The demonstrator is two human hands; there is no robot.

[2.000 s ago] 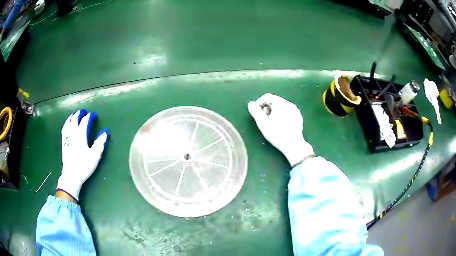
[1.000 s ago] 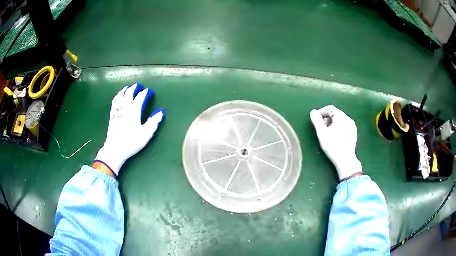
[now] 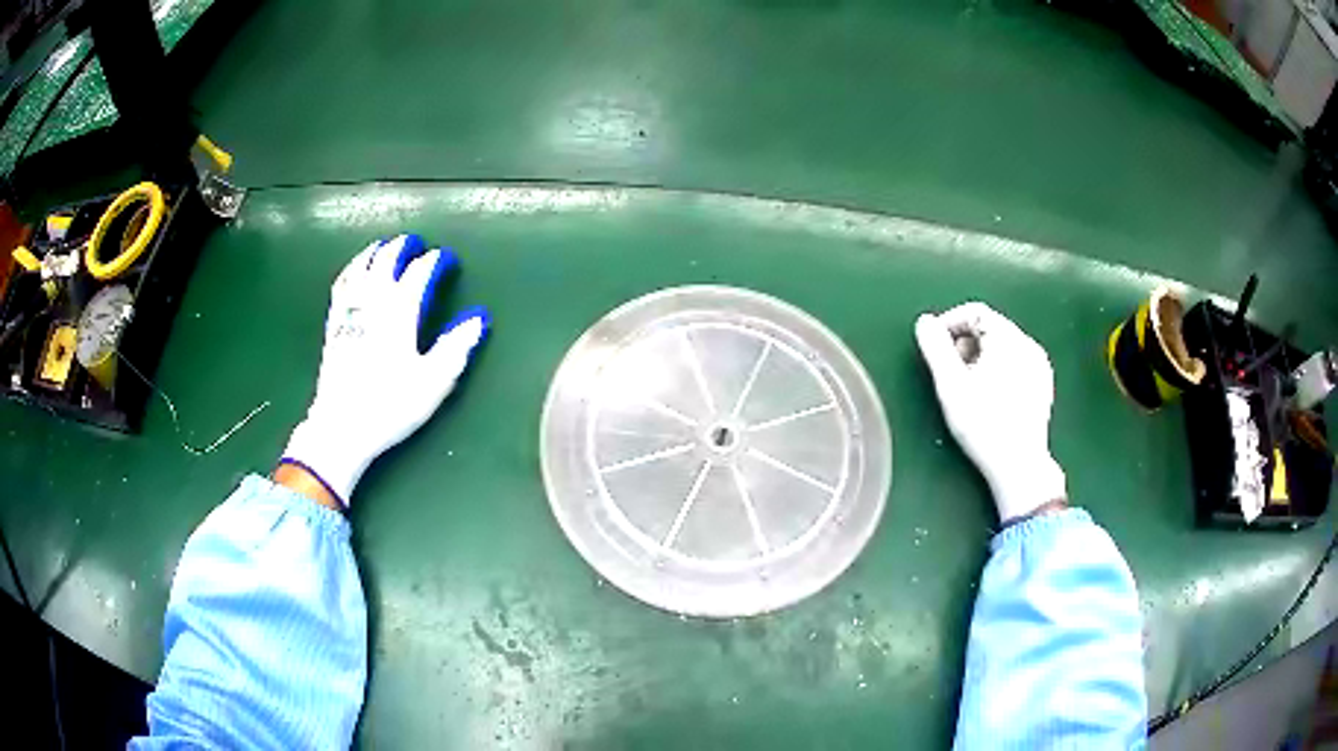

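Note:
A clear-greyish round turntable disc (image 3: 646, 506) with spokes and a centre hole lies flat on the green bench mat between my hands. My left hand (image 3: 385, 352), in a white glove with blue fingertips, rests palm down on the mat left of the disc, fingers apart and holding nothing. My right hand (image 3: 998, 389), in a white glove, rests on the mat right of the disc with its fingers curled closed. A greyish spot shows at the curled fingers; no held object can be made out. Neither hand touches the disc.
A black tool tray (image 3: 176, 316) at the left holds a yellow tape roll (image 3: 126, 232) and a small spool (image 3: 103, 326). Thin solder wire (image 3: 188, 446) trails onto the mat. At the right stand a yellow-black tin (image 3: 1137, 360) and another black tool tray (image 3: 1216, 492) with white wipes (image 3: 1247, 455).
The view has swung left since the earliest frame, so the left tray shows more fully and everything sits further right. Both hands stay in the same poses beside the disc.

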